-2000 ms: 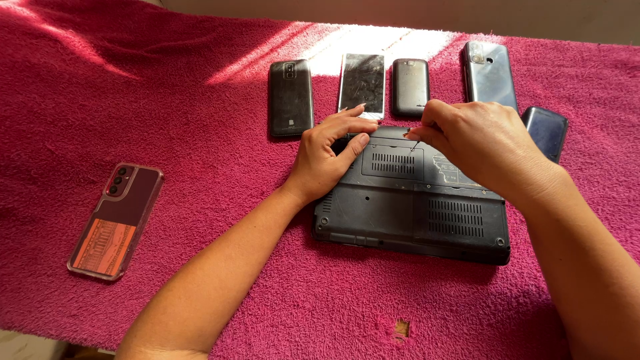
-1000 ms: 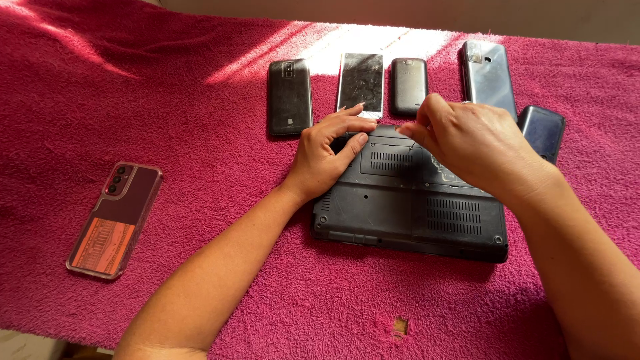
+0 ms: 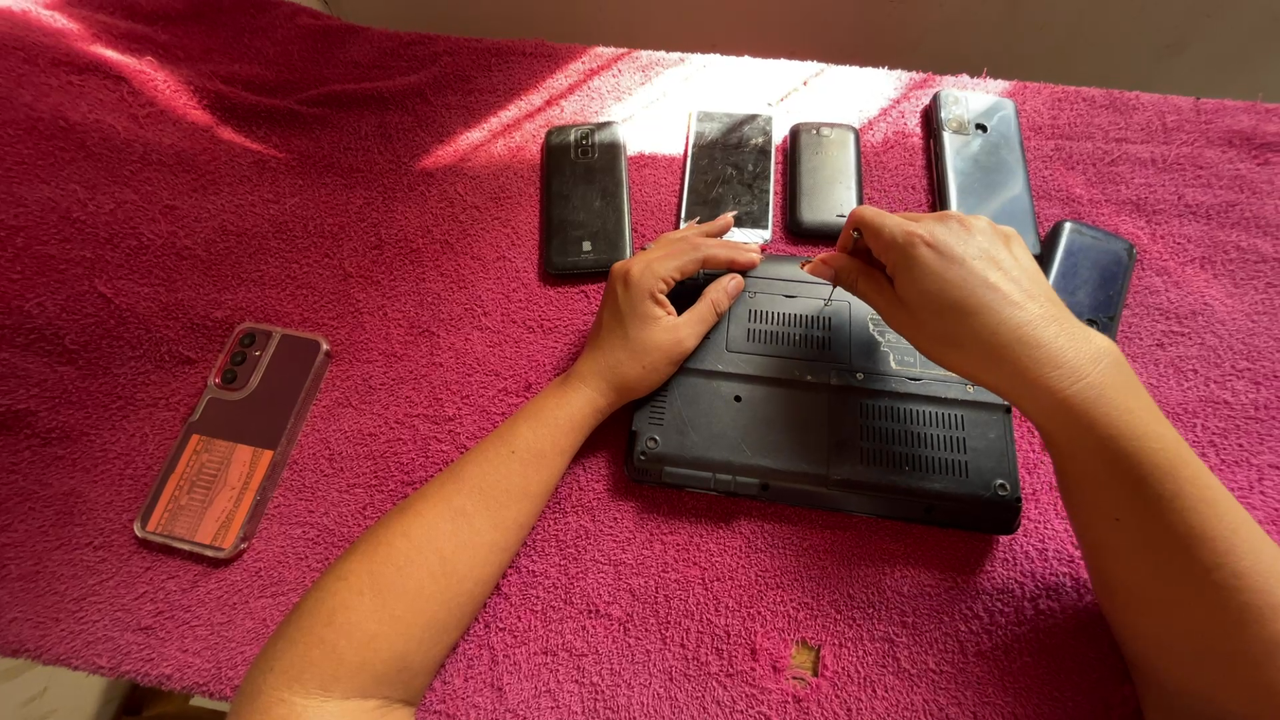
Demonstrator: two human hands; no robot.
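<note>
A black laptop (image 3: 780, 430) lies bottom side up, with vent slots, small screws and a worn label on its underside. My left hand (image 3: 665, 305) rests on its far left edge, fingers apart, the fingertips near a cracked white-framed phone. Between the thumb and fingers of my right hand (image 3: 925, 275) is a slim screwdriver (image 3: 831, 292); its thin shaft points down at a screw by the corner of a vented cover (image 3: 790, 328). Most of the handle is hidden by the fingers.
Beyond the laptop lie a black phone (image 3: 587, 200), the cracked phone (image 3: 731, 165), a small dark grey phone (image 3: 824, 180), a blue-grey phone (image 3: 990, 160) and a dark blue one (image 3: 1092, 270). A phone in a clear case (image 3: 240, 440) lies left on the pink towel (image 3: 420, 250), which has a hole.
My right hand has shifted and turned slightly over the laptop, and the screwdriver's shaft shows again after being hard to see a second ago. My left hand has stayed in place.
</note>
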